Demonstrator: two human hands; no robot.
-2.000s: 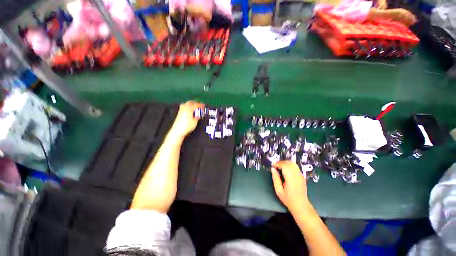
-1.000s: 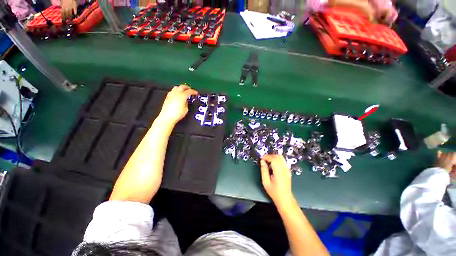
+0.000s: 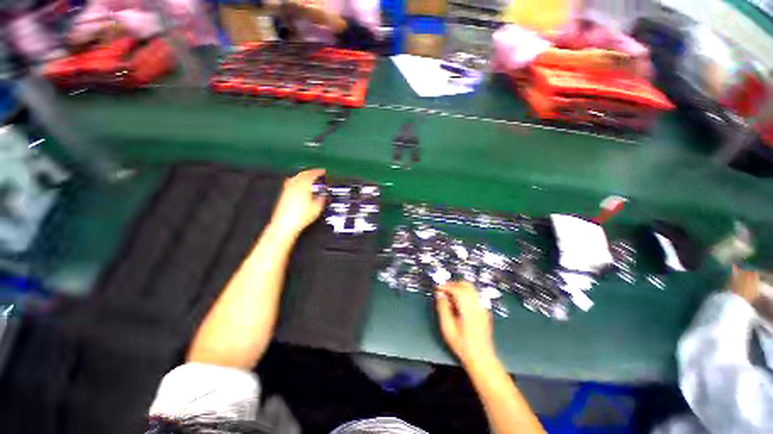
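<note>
The black compartment tray (image 3: 326, 292) lies flat in front of me on the left. Several placed modules (image 3: 352, 208) with pale tabs sit in short rows at its upper right corner. My left hand (image 3: 301, 199) is at the left side of these rows, fingertips together on a small dark part, blurred. A tangled heap of black-and-silver parts (image 3: 458, 258) lies right of the tray. My right hand (image 3: 464, 312) is at the heap's near edge with thumb and fingers bent close; whether it holds a part cannot be told.
A row of small parts (image 3: 470, 218) lies behind the heap. Right of it are a white block (image 3: 581, 243), a red-topped tool (image 3: 610, 208) and a small black box (image 3: 675, 244). Black straps (image 3: 406, 144) and red-orange trays (image 3: 292, 75) lie across the bench. Another person's sleeve (image 3: 720, 347) is at right.
The camera view has shifted and blurred. My left hand stays beside the placed rows and my right hand stays at the heap's near edge. The person's arm at right has come into view.
</note>
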